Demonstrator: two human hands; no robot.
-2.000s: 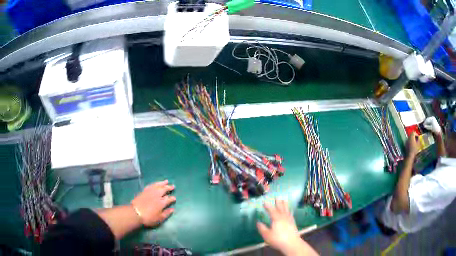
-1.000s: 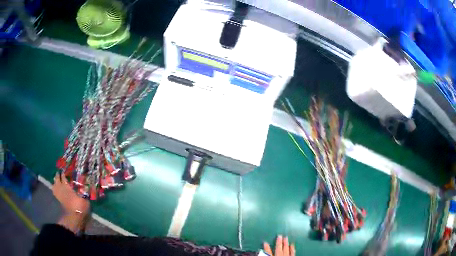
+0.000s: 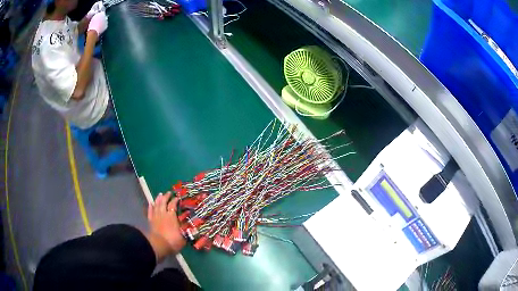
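Note:
A heap of wire harnesses (image 3: pixel 255 185) lies on the green bench, its red connectors (image 3: pixel 196 216) toward me and its many thin wires fanning toward the pale strip. Many wires look twisted. My left hand (image 3: pixel 165 221) is at the connector end, at the bench's near edge, its fingers against the outer connectors. The heap partly hides the fingertips, so I cannot tell if they grip one. My right hand is not in view. The white machine (image 3: pixel 358 241) with blue displays stands right of the heap, its front cut off by the lower edge.
A green fan (image 3: pixel 309 79) stands behind the pale strip (image 3: pixel 255 85). A metal post (image 3: pixel 216 23) rises at the back. Another worker in a white shirt (image 3: pixel 59 62) is at the upper left, near another small harness bundle (image 3: pixel 153 9). Blue bins (image 3: pixel 477 62) are at the upper right.
The view has swung left. The machine now shows at the lower right, and the fan and another worker are in full view. My left hand remains by the left heap's connectors. My right hand has left the picture.

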